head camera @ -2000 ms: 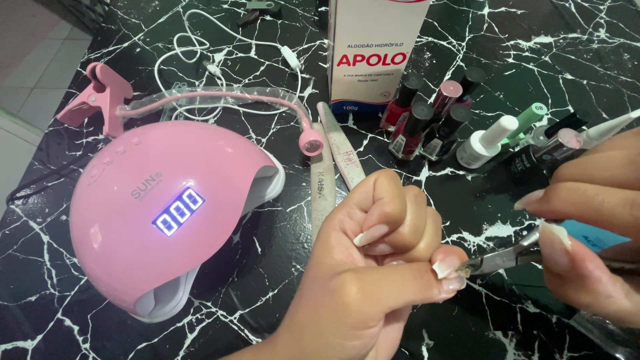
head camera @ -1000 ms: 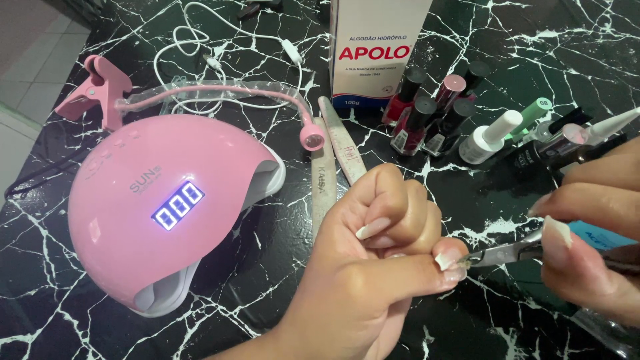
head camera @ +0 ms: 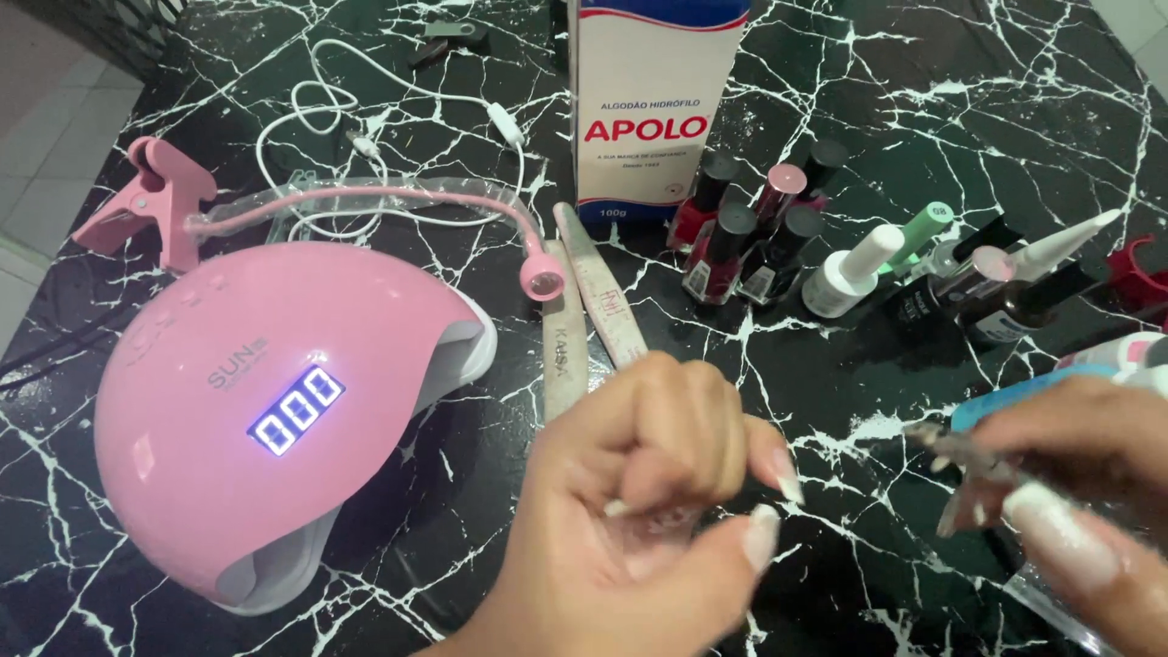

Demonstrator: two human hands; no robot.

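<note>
My left hand (head camera: 639, 511) is palm up with most fingers curled, the little or index finger and the thumb apart, their long pale nails close to each other; it holds nothing. At the right, my right hand (head camera: 1086, 493) grips a small metal cuticle nipper (head camera: 972, 465), blurred, its jaws toward my left hand but not touching it. Behind my left hand lie two nail files (head camera: 563, 342), (head camera: 602, 297). A pink nail lamp (head camera: 274, 411) with a lit display stands at the left, and a blue object (head camera: 1022, 397) lies partly hidden behind my right hand.
A cotton box (head camera: 648, 109) stands at the back. Red and dark nail polish bottles (head camera: 721, 251), a white bottle (head camera: 844, 283) and other bottles (head camera: 1004, 306) are at the right. A pink clip (head camera: 169, 201) with a bendable arm and a white cable (head camera: 347, 100) lie behind the lamp.
The nipper was at a fingertip of my left hand; now it is apart from it, to the right. My left hand has turned, and its thumb and a finger have separated.
</note>
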